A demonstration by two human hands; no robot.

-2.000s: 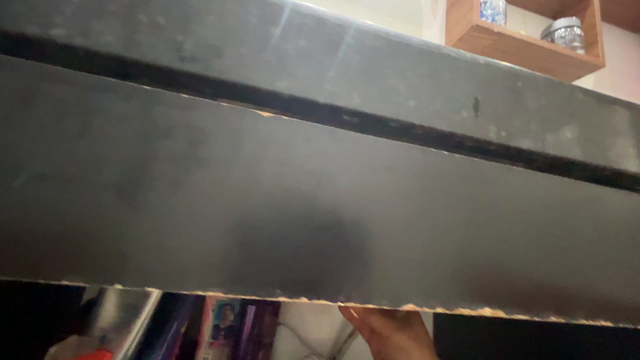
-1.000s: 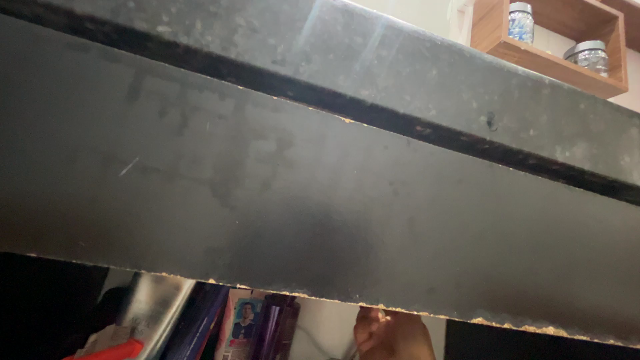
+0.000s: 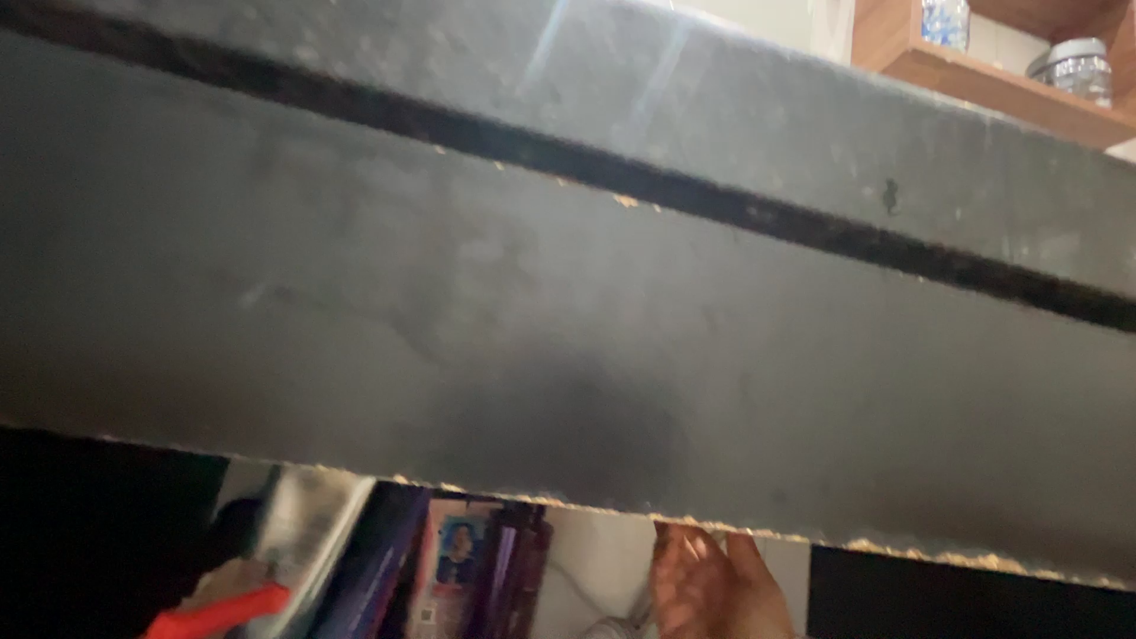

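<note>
A wide black panel with a chipped lower edge (image 3: 550,355) slants across most of the view. Below that edge, at the lower right of centre, my right hand (image 3: 719,581) is raised with its palm side showing. Its fingertips reach the panel's underside, where the edge hides them; whether they hold anything is not visible. I cannot make out my left hand. Left of the right hand stand a dark purple bottle or tube (image 3: 515,572), a printed package with a portrait (image 3: 453,564) and a dark blue item (image 3: 368,568).
A bright red object (image 3: 217,612) lies at the lower left, beside a shiny whitish sheet or packet (image 3: 306,541). Thin cables (image 3: 612,621) hang near the hand. Beyond the panel's top, a wooden wall shelf (image 3: 1003,84) holds clear lidded jars (image 3: 1078,71).
The right hand shows more below the panel's edge than in the earlier frames, its fingers still at the underside. The view has shifted a little.
</note>
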